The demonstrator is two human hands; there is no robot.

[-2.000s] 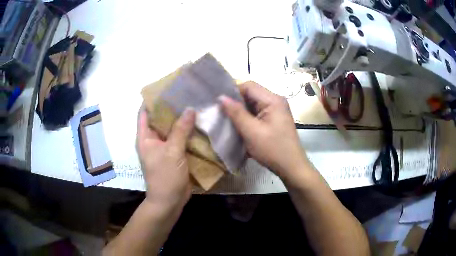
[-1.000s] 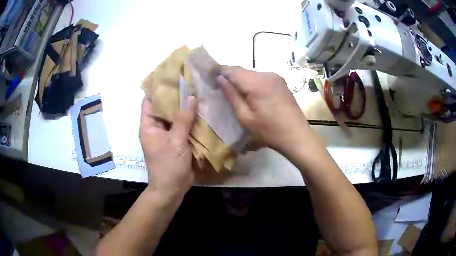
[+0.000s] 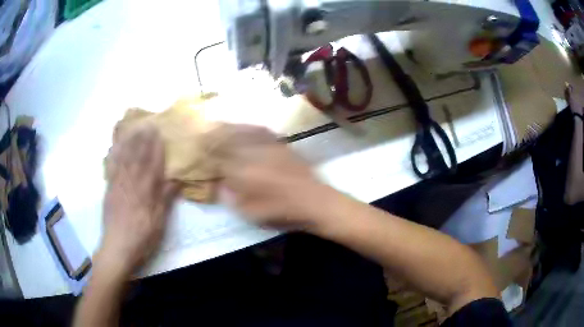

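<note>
A tan fabric stack (image 3: 186,144) lies on the white table left of the machine needle area, blurred. My left hand (image 3: 136,182) lies spread over its left part, palm down. My right hand (image 3: 259,172) is at its right edge, strongly blurred; whether its fingers grip the fabric cannot be told. No grey fabric shows on the stack now. The blue-grey template (image 3: 54,225) with black and tan edging lies at the left, beyond my left hand.
Sewing machine head (image 3: 384,29) above right. Red-handled scissors (image 3: 339,83) lie under it, black shears (image 3: 430,150) right of them. Black and tan bundle (image 3: 20,182) at far left, green basket (image 3: 80,6) at top left. Another person's arm (image 3: 576,147) shows at the right edge.
The view has swung right. The fabric pieces went from being held up and fanned between both hands to lying on the table. The grey piece no longer shows. My left hand is now flat on them.
</note>
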